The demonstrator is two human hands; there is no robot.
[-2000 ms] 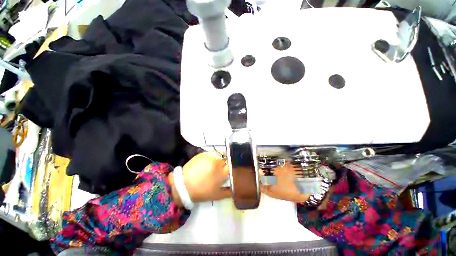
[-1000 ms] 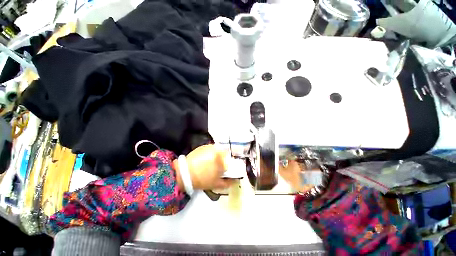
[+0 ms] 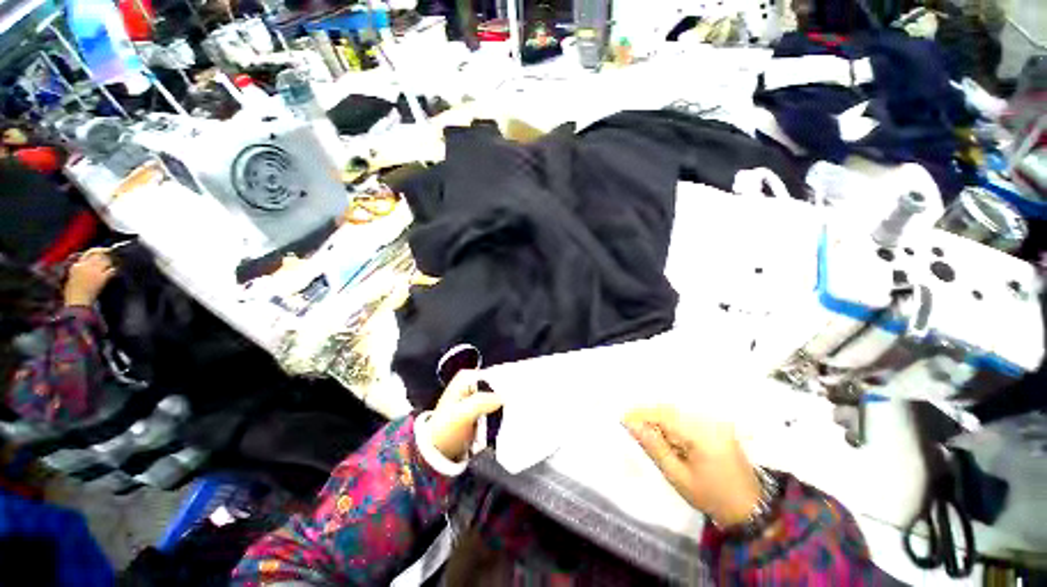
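My left hand (image 3: 463, 415) is at the table's front edge, left of centre, fingers curled. A white flat piece (image 3: 530, 427) lies against its fingertips; whether it is gripped cannot be told. My right hand (image 3: 706, 459) is over the white table, fingers loosely bent, nothing seen in it. A black garment heap (image 3: 551, 241) lies beyond my left hand, with a thin white loop (image 3: 459, 362) at its near edge. The white sewing machine head (image 3: 930, 287) with a blue stripe stands at the right, away from both hands. Black-handled scissors (image 3: 941, 530) lie at lower right.
A grey-white motor box (image 3: 266, 178) with a round vent stands at the left. Navy garment pieces (image 3: 861, 98) lie behind the machine, near a silver tin (image 3: 984, 218). Another person's hand (image 3: 90, 279) and patterned sleeve show at far left. A blue crate (image 3: 195, 510) is on the floor.
The view has swung left, putting the machine at the right. Both hands have moved away from the needle area, left to the table's front edge and right over the table.
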